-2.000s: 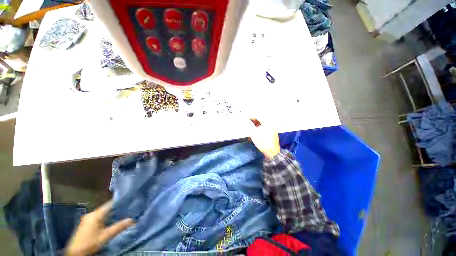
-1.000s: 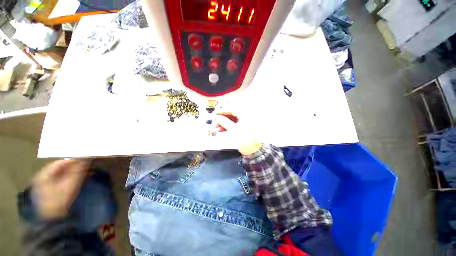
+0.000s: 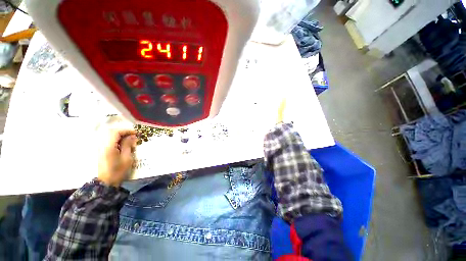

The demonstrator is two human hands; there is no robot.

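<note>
Blue jeans (image 3: 204, 204) lie over my lap against the table's front edge, a thick stitched seam with small round dots running across them. My left hand (image 3: 118, 155) is on the table at the left edge of the pile of small brass buttons (image 3: 153, 132), its fingers curled; whether they pinch a button cannot be told. My right hand (image 3: 281, 112) is farther right on the table, washed out by glare, so its fingers and any contents cannot be made out. The button-attaching machine's head (image 3: 166, 66) shows 2411 and hides the punch. Dark and silver bits (image 3: 219, 132) lie right of the pile.
The white table (image 3: 286, 137) is overexposed. A blue plastic bin (image 3: 347, 188) stands right of my lap. Clear bags (image 3: 46, 58) lie at the back left, with a black curved item (image 3: 65, 104) near them. Racks of denim (image 3: 439, 142) stand at the far right.
Flat-lying jeans replace the bunched ones of two seconds ago. My left hand has come from beside the table to the button pile. My right hand has moved right, away from the machine head.
</note>
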